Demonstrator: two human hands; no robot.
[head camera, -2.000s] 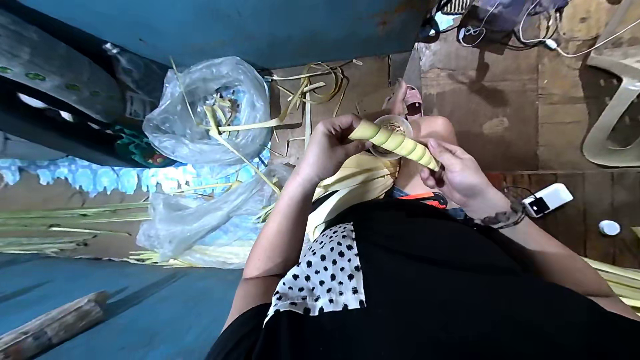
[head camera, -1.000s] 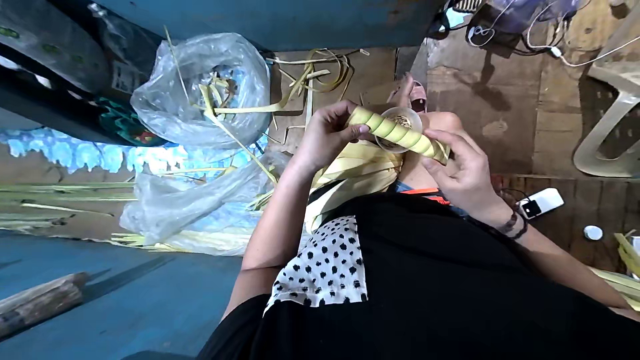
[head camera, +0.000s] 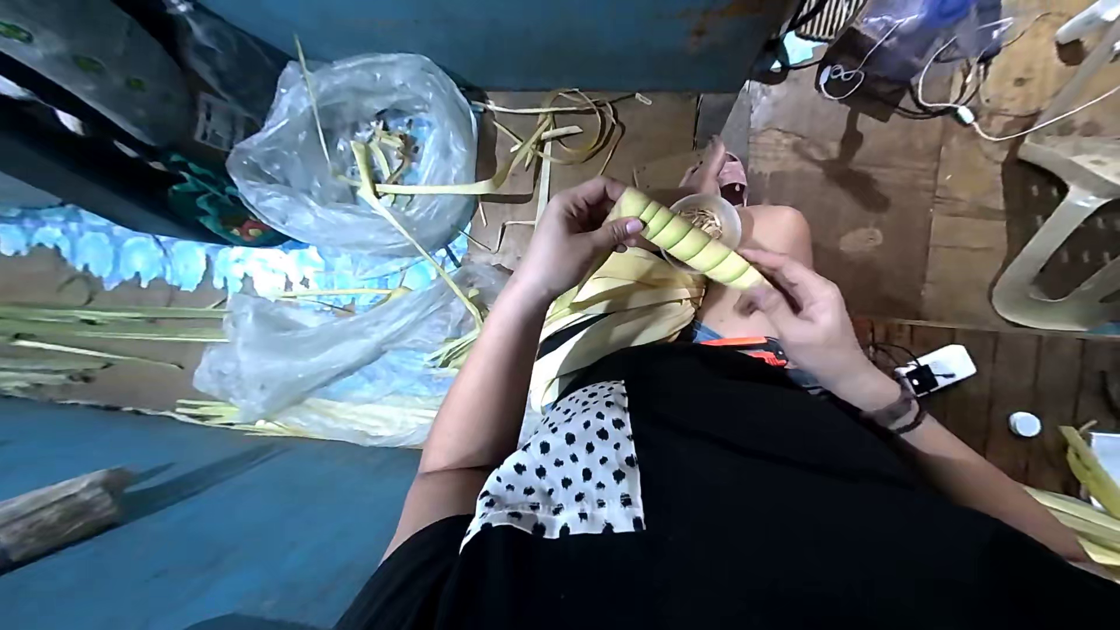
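A yellow-green tube wound from a palm leaf strip (head camera: 691, 242) slants between my two hands. At its upper left end, my left hand (head camera: 582, 229) grips it, thumb on top. The fingers and thumb of my right hand (head camera: 792, 306) close on its lower right end. Behind the tube a small round clear tub (head camera: 724, 213) holds thin pale pieces like sticks. Broad pale yellow leaf strips (head camera: 626, 302) lie on my lap beneath it. An orange-and-black tool (head camera: 752, 346), its kind unclear, rests by my right wrist.
An open clear plastic bag (head camera: 350, 96) with leaf scraps stands at the left. Cut strips (head camera: 604, 131) curl on the floor beyond my left hand. Long green leaves (head camera: 105, 324) lie far left. A plastic chair (head camera: 1041, 254), cables (head camera: 932, 105) and a white device (head camera: 949, 367) are at the right.
The wound tube stays between both hands. It slants more steeply than two seconds ago, with its right end lower.
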